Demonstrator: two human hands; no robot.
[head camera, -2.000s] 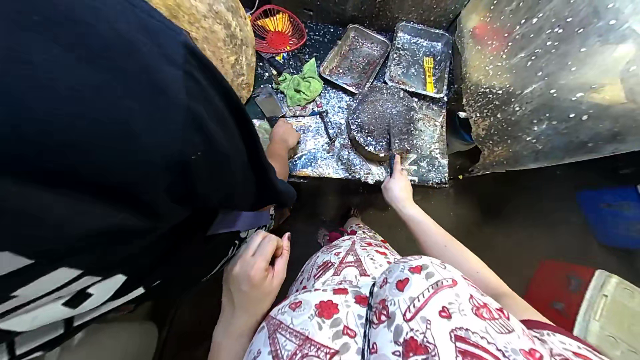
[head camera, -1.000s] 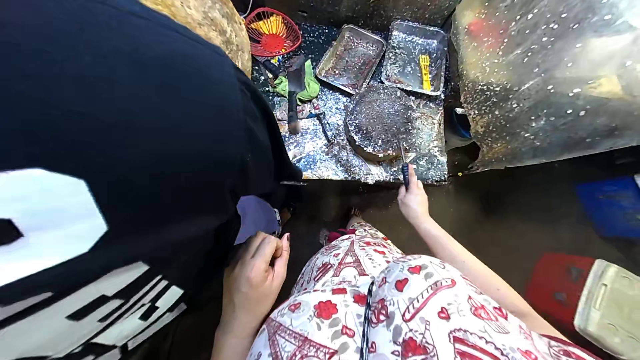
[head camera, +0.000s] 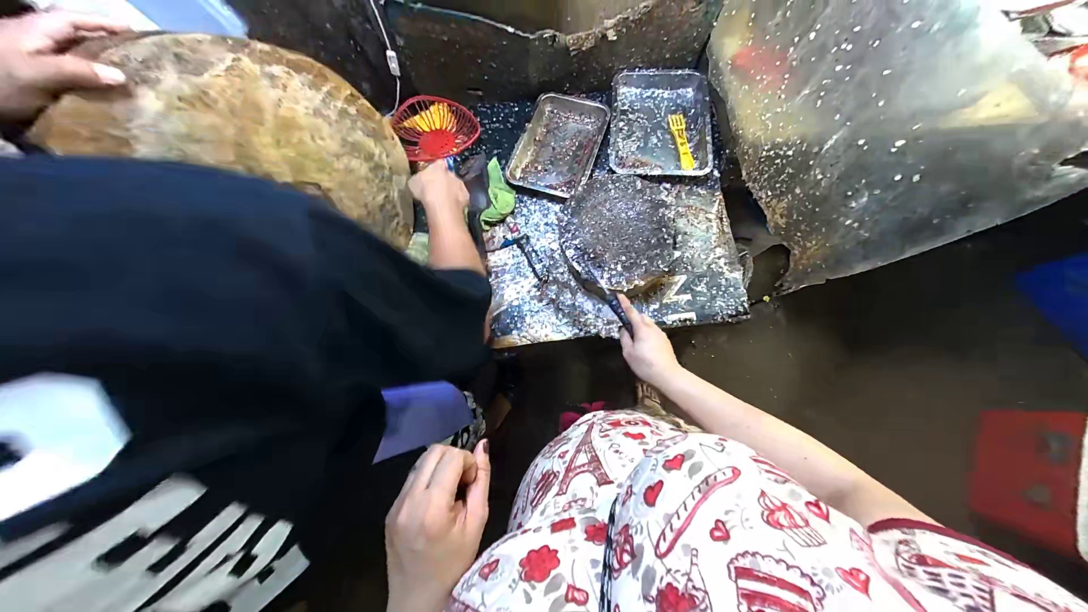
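My right hand (head camera: 648, 344) is closed on the dark handle of a knife (head camera: 618, 310), whose blade lies against the near left side of a round chopping block (head camera: 620, 229) speckled with pale flecks. The block stands on a board (head camera: 531, 314) covered in the same flecks. My left hand (head camera: 439, 514) is loosely curled beside my patterned clothing, with nothing visible in it; part of its palm side is hidden. It is apart from the board.
A co-worker in a dark shirt (head camera: 212, 297) leans in at left, hands near a large round wooden block (head camera: 255, 119) and a red basket (head camera: 435, 127). Two metal trays (head camera: 558, 144), one with a yellow fork (head camera: 681, 143), a green cloth (head camera: 499, 195) and a speckled plastic sheet (head camera: 892, 127) surround the block.
My right hand with the knife has moved left along the block's near edge. The co-worker's arm reaches toward the basket, and the cleaver seen lying over the green cloth has left that spot.
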